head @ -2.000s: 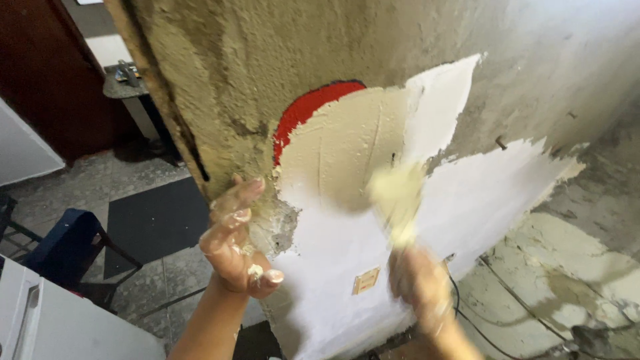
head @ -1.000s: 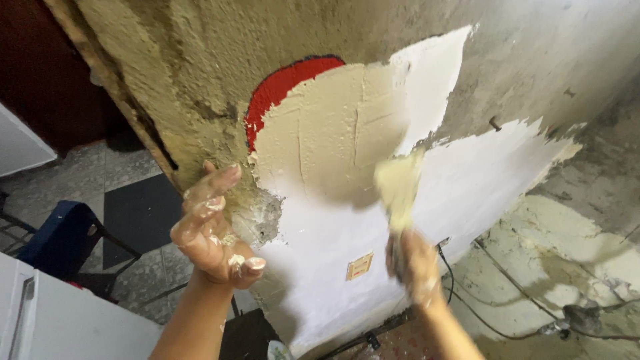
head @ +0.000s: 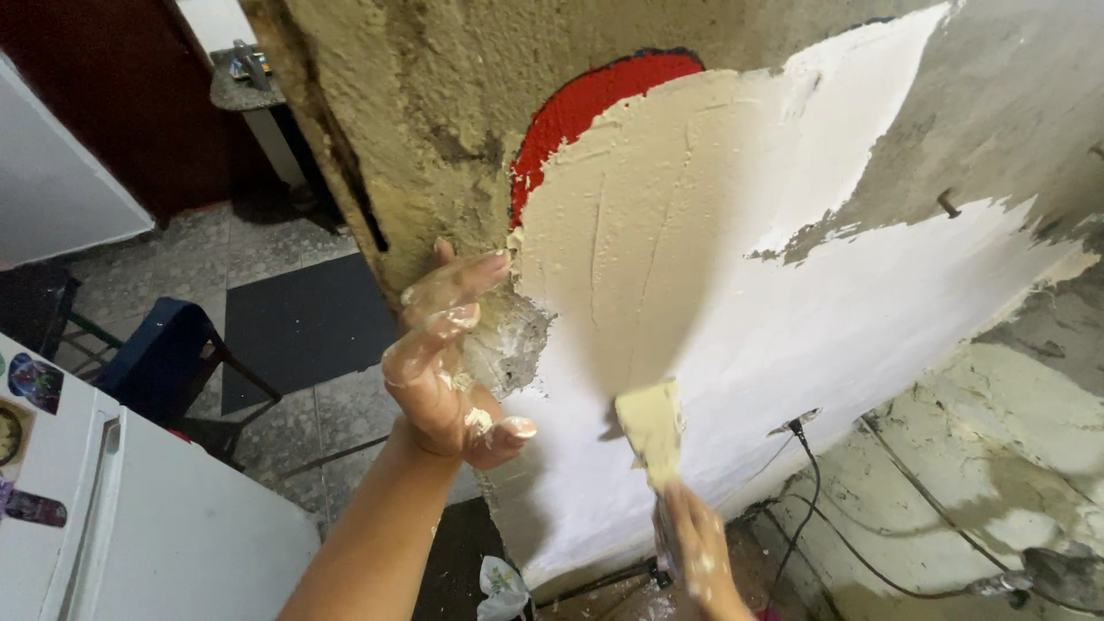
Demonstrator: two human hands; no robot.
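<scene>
My right hand (head: pixel 697 539) is closed around the handle of a putty knife (head: pixel 654 427), whose blade is coated in cream filler and lies at or close to the wall, low on the white area. Smeared with the same filler, my left hand (head: pixel 453 371) has its fingers apart and holds nothing; it is beside the wall's left edge, near a rough grey patch (head: pixel 515 345). Above the knife a broad layer of wet cream filler (head: pixel 638 224) covers the wall. A red painted patch (head: pixel 591 99) borders it at upper left, with white coating (head: pixel 819 302) to its right.
A bent nail (head: pixel 949 204) sticks out of the wall. A black cable (head: pixel 811 483) hangs from a plug low on the wall. To the left are a white refrigerator (head: pixel 198 509), a blue chair (head: pixel 159 345), a dark mat (head: pixel 302 328) and a stone-topped counter (head: pixel 246 90). A plastic bag (head: pixel 502 591) lies below.
The putty knife in my right hand has moved down the wall, over the place where a small outlet-like plate showed before. The left hand stays by the wall's edge.
</scene>
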